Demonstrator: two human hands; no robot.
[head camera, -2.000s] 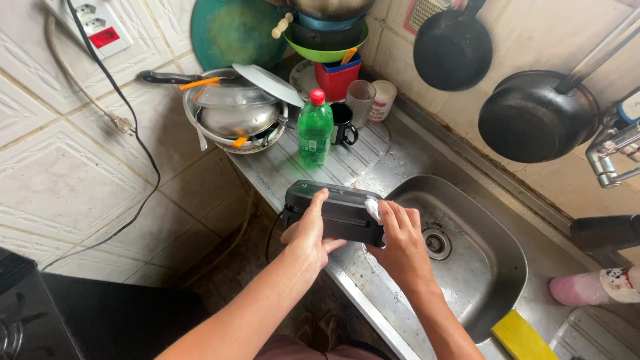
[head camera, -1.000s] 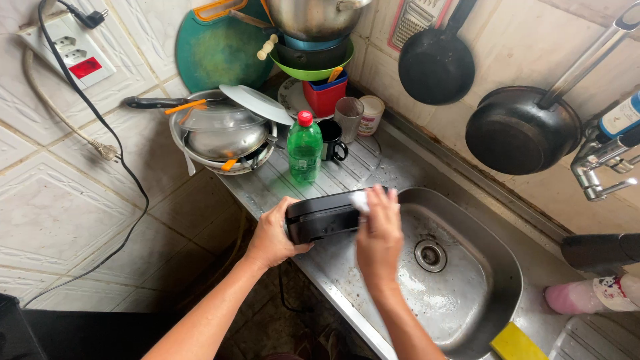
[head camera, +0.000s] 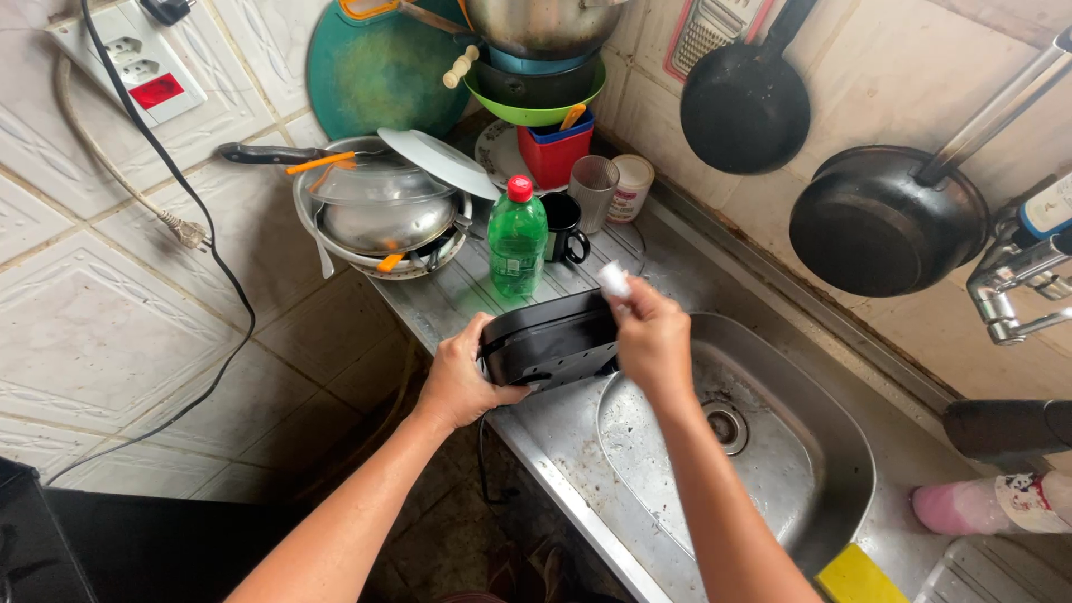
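Note:
A black electric appliance with a cord (head camera: 553, 339), perhaps a sandwich maker, is held tilted over the counter's front edge beside the sink. My left hand (head camera: 463, 377) grips its left end, thumb underneath. My right hand (head camera: 653, 339) pinches a small white wad (head camera: 614, 279), a cloth or paper, at the appliance's right end; whether the wad touches it I cannot tell. Just behind the appliance stands a green plastic bottle with a red cap (head camera: 517, 239), with a black mug (head camera: 564, 228) beside it.
The steel sink basin (head camera: 846, 469) lies to the right, a yellow sponge (head camera: 858, 578) at its near edge. A loaded colander (head camera: 402, 268) stands back left. Black pans (head camera: 888, 222) hang on the wall near the faucet (head camera: 997, 310). A pink bottle (head camera: 963, 507) lies at right.
My right hand with the white wad has moved along the appliance and now sits up at its right end. The appliance is turned differently in my left hand than two seconds ago.

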